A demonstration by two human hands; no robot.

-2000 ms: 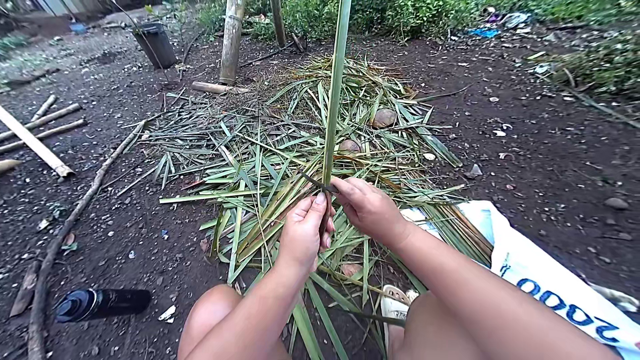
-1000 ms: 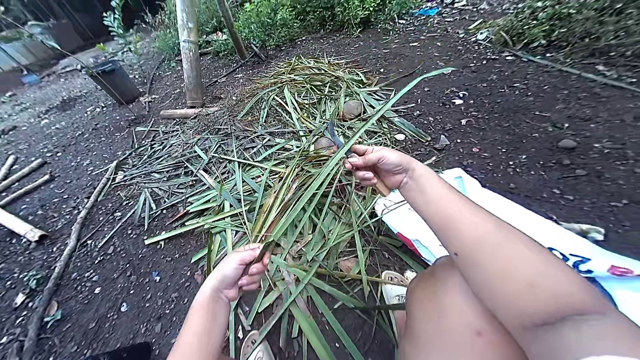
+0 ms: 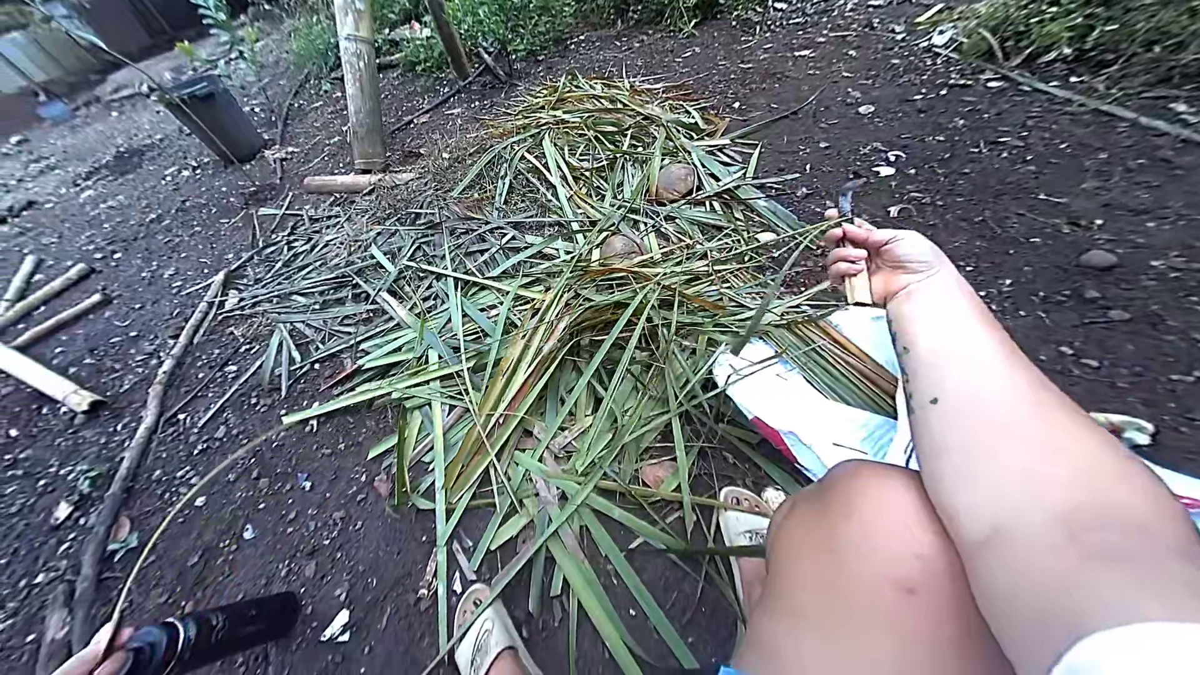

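Note:
My right hand (image 3: 877, 258), at the right, is closed around the wooden handle (image 3: 858, 287) of a small knife with a curved dark blade (image 3: 849, 195). The end of a green leaf strip (image 3: 792, 267) also lies at its fingers. At the bottom left corner my left hand (image 3: 94, 654), partly cut off, holds a thin pale strip (image 3: 178, 502) that bends up toward the leaves. A black bottle (image 3: 216, 633) lies beside that hand. Between the hands spreads a pile of long green and brown leaf strips (image 3: 600, 375).
Two round stones (image 3: 675, 181) lie in the pile. A white printed sack (image 3: 816, 422) is beside my knee, with leaf strips on it. Bamboo pieces (image 3: 47, 377) and a long stick (image 3: 150, 422) lie at the left. A bamboo post (image 3: 358, 84) and a dark bucket (image 3: 217, 117) stand behind.
My hands were together on an upright leaf strip two seconds ago. They have since moved wide apart, the left toward the lower left and the right toward the right.

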